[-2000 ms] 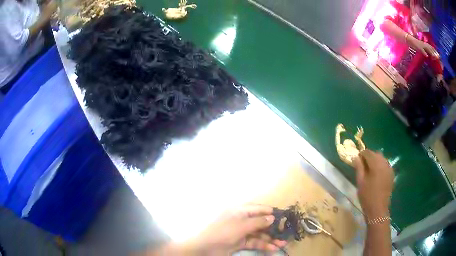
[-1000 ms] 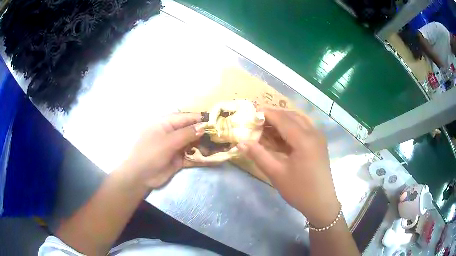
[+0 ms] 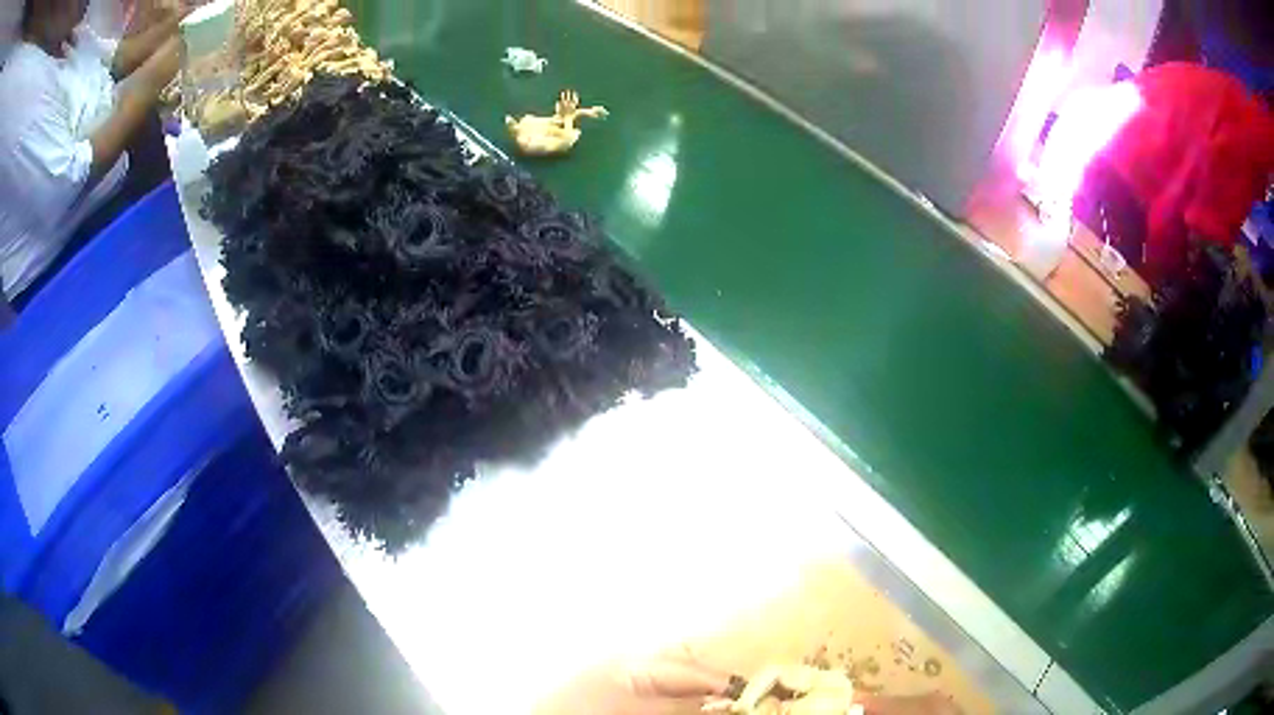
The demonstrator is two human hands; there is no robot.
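A tan figure body [image 3: 796,689] is at the bottom edge over the spotted cardboard mat [image 3: 873,629], its lower part cut off. My left hand [image 3: 654,687] is at its left side, pale in the glare, with the fingertips on it beside a small dark bit. My right hand [image 3: 905,704] is at its right side; only a blurred strip shows above the picture's edge, so its grip is hidden. A large heap of black frilly pieces [image 3: 419,286] lies on the shiny metal bench [image 3: 601,545].
The green conveyor belt [image 3: 838,321] runs beyond the bench, with a tan figure [image 3: 549,130] and a white scrap [image 3: 524,60] on it. More tan parts [image 3: 301,49] are piled at the far left. Blue crates [image 3: 140,447] stand left. A person in white and one in red work farther off.
The view has swung up and left from my hands, which now sit at the bottom edge with the tan figure body between them. The heap and far belt are back in view.
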